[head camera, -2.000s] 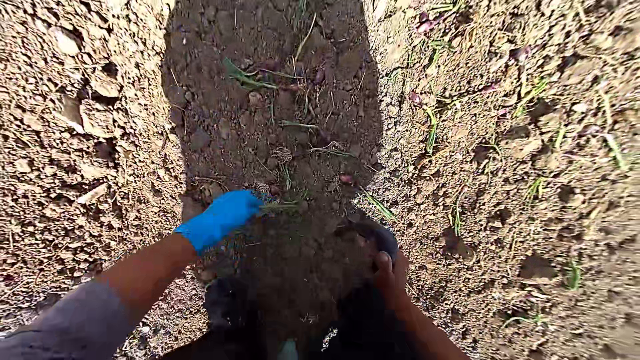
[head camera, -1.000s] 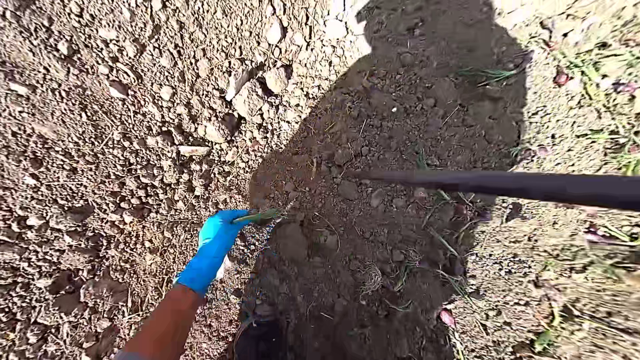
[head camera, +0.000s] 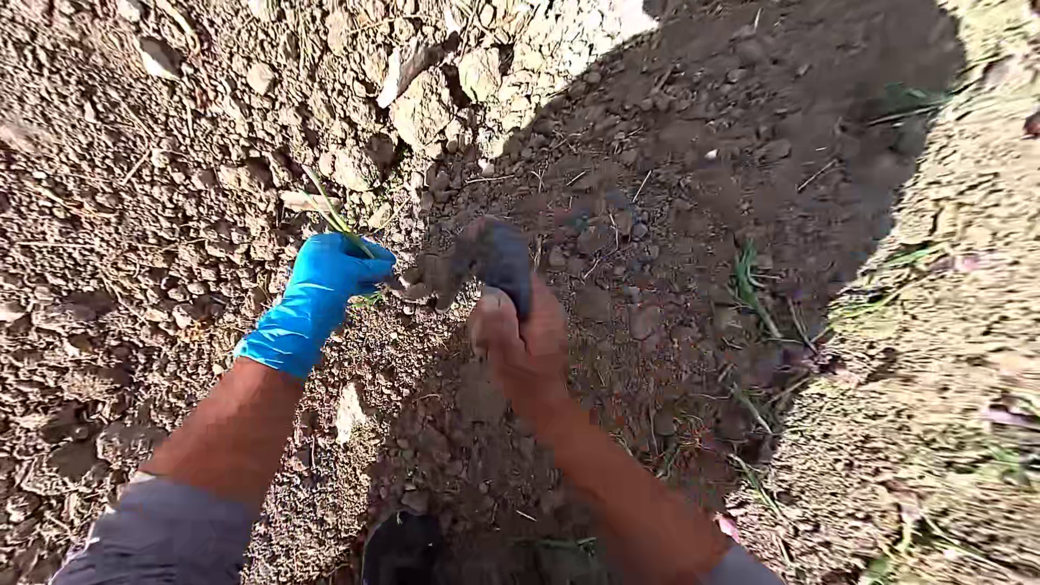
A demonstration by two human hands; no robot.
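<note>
My left hand point(head camera: 329, 272), in a blue glove, is closed around a thin green plant stalk point(head camera: 331, 213) whose leaves stick up past the fingers. Just right of it, my bare right hand point(head camera: 520, 333) grips a dark, soil-covered tool point(head camera: 502, 264), blurred, so its exact kind cannot be told. A clump of brown soil point(head camera: 439, 276) lies between the tool and the gloved fingers; whether they touch it is unclear.
Dry, cloddy soil point(head camera: 162, 244) surrounds both hands, with larger clods point(head camera: 422, 110) above. Uprooted green plants point(head camera: 756, 292) lie scattered at the right, some by a pinkish bulb point(head camera: 727, 526). A dark shoe point(head camera: 402, 548) shows at the bottom edge.
The long dark shaft seen across the right side a second ago is out of sight. My right hand has come in beside my left hand, holding the dark tool. The view has shifted left since the first frame.
</note>
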